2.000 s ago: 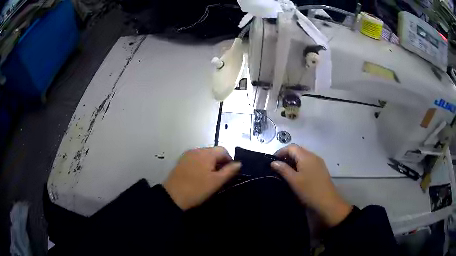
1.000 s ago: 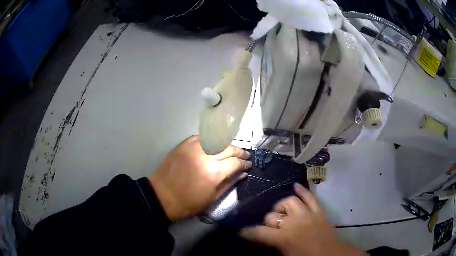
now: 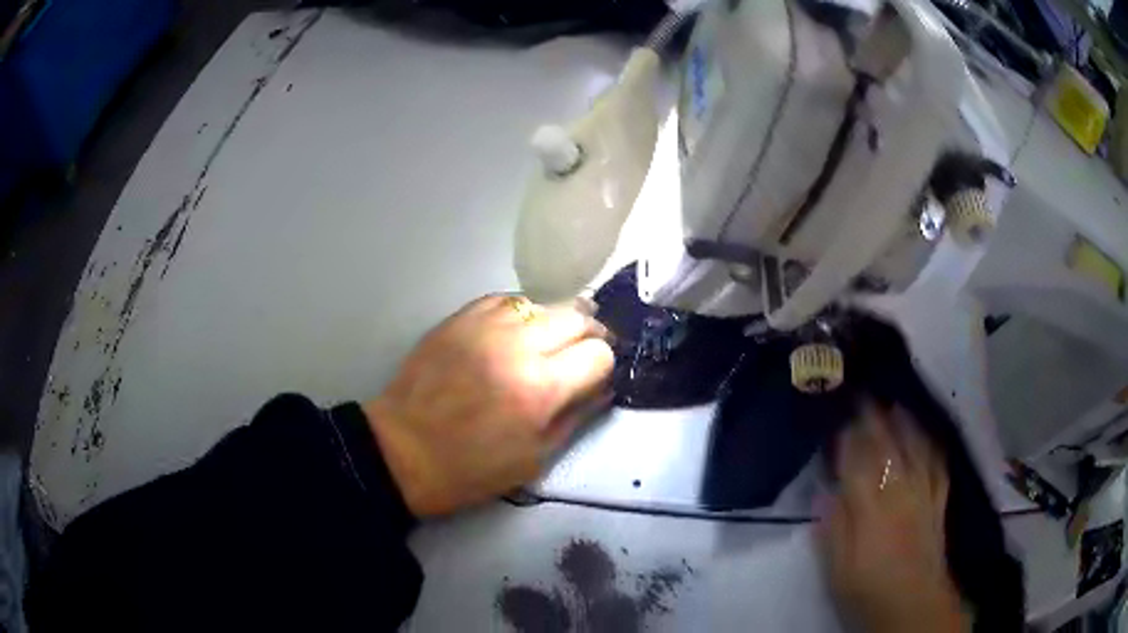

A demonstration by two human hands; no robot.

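A dark garment piece (image 3: 773, 427) lies on the machine bed and runs under the presser foot (image 3: 656, 336), then out to the right around my right hand. My left hand (image 3: 495, 396) is at the left edge of the cloth beside the foot, its fingertips on or at the cloth; the lamp shade partly covers them. My right hand (image 3: 893, 519) is blurred and lies flat with fingers extended against the cloth, right of the foot. Whether it grips cloth cannot be told. The needle is not clearly visible.
The white sewing machine head (image 3: 792, 161) stands over the work, with a cream lamp shade (image 3: 588, 198) to its left and a ribbed tension dial (image 3: 816, 367) at its lower right. Thread snips (image 3: 1039, 485) lie far right. Dark stains (image 3: 588, 587) mark the table front. A blue bin (image 3: 87, 87) stands upper left.
The cloth has swung out to the right, uncovering the white bed in front of the foot. My right hand has moved right. My left hand stays beside the foot. The view has shifted slightly.
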